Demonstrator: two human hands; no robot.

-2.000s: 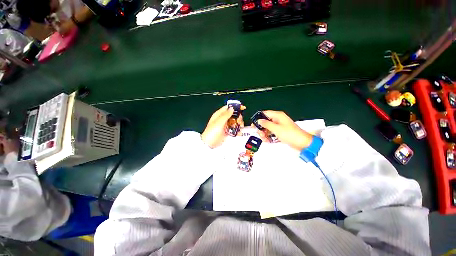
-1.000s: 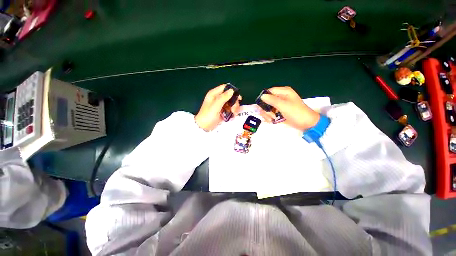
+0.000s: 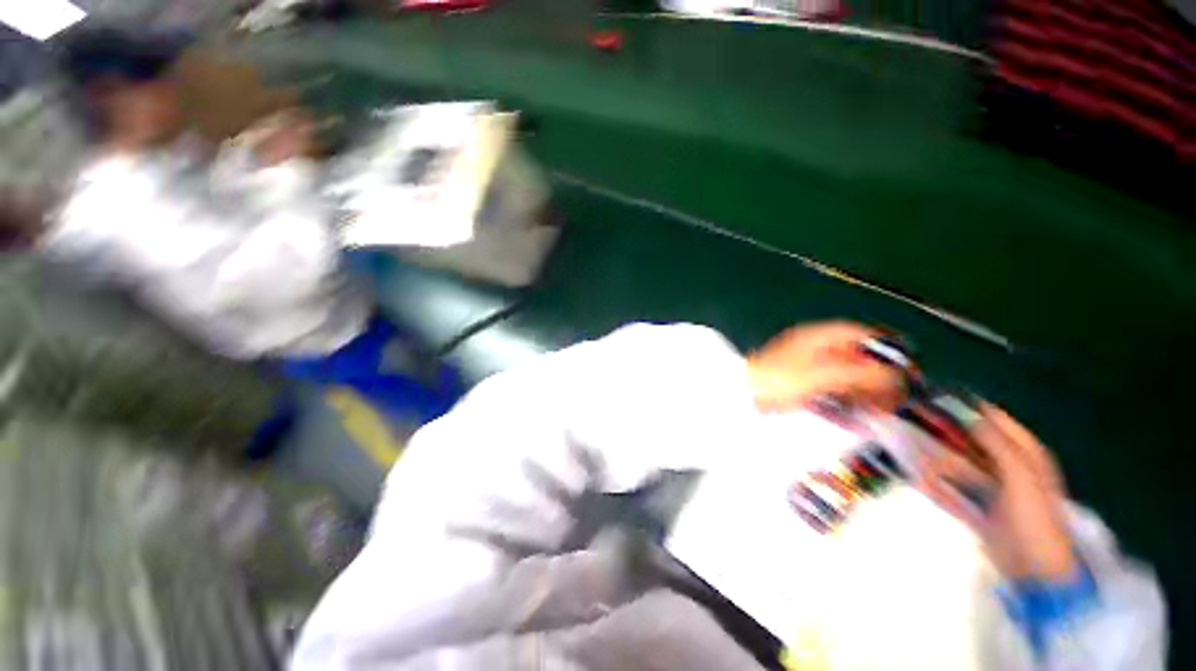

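Observation:
The view is strongly blurred. My left hand point(image 3: 829, 367) is at the right of centre, its fingers closed on a small dark watch unit point(image 3: 888, 351). My right hand point(image 3: 1020, 488), with a blue wrist strap point(image 3: 1053, 603), is close beside it and holds another dark watch unit point(image 3: 955, 417). A third watch unit point(image 3: 839, 489) lies on the white paper point(image 3: 787, 577) in front of my hands, its small case towards me. What the watch screens show cannot be made out.
A beige box with a calculator point(image 3: 426, 164) on it stands on the green bench at the left. A person in a white coat point(image 3: 210, 249) sits beyond it. A pale seam point(image 3: 839, 275) crosses the green surface. Red trays point(image 3: 1102, 66) are at the upper right.
The view has swung to the left and tilted, so the bench and my hands appear further right. The right side's tray and pens have left the picture. My hands still hold the two watch units.

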